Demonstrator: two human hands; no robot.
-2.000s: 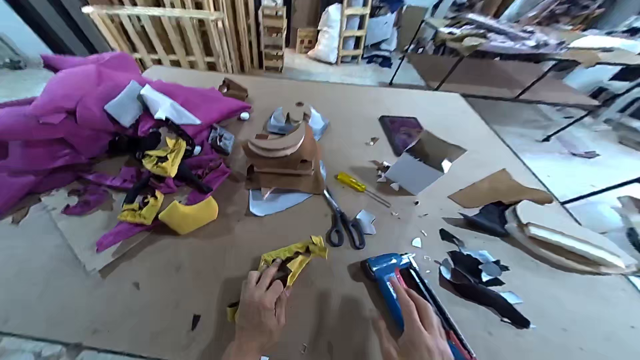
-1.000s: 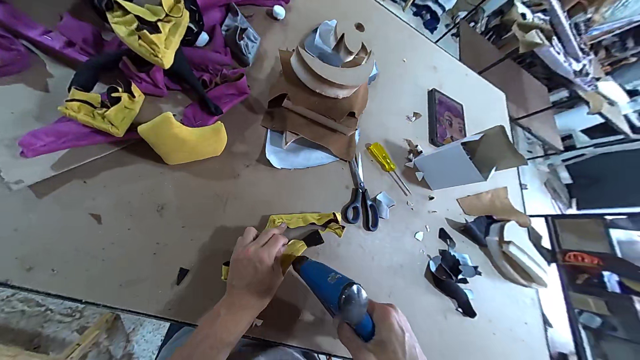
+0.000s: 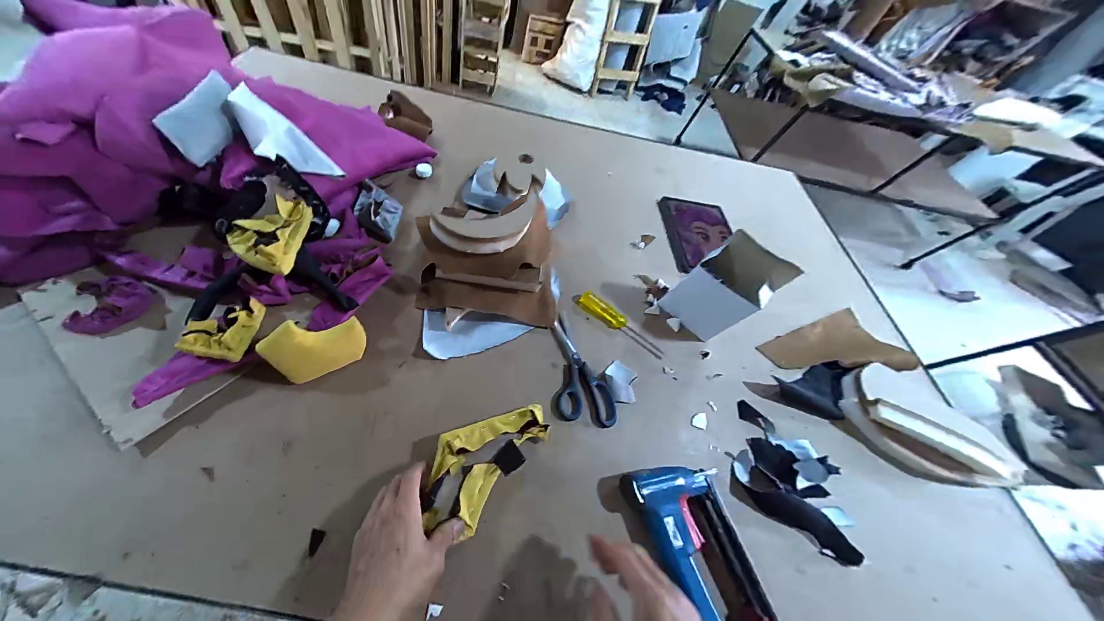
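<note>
My left hand (image 3: pixel 401 539) holds the lower end of a curved piece covered in yellow fabric (image 3: pixel 479 457), with fingers along its left edge and the thumb below. A small black scrap lies against that piece. To the right, my right hand (image 3: pixel 638 578), blurred and with its fingers apart, is beside a blue staple gun (image 3: pixel 677 526) lying on the table. Black-handled scissors (image 3: pixel 585 392) rest above the yellow piece, near a yellow screwdriver (image 3: pixel 602 310). A padded yellow piece (image 3: pixel 315 349) lies further left.
Magenta fabric (image 3: pixel 103 155) is heaped at the left with yellow and black pieces. Brown leather-like pieces (image 3: pixel 492 285) lie at the table's middle. An open white box (image 3: pixel 716 293), a dark framed picture (image 3: pixel 693 231), black scraps (image 3: pixel 793 492) and a curved padded part (image 3: pixel 931 423) are on the right.
The staple gun, in my right hand at the yellow piece a second ago, now lies on the table, let go. My left hand still holds the yellow piece. The view has swung.
</note>
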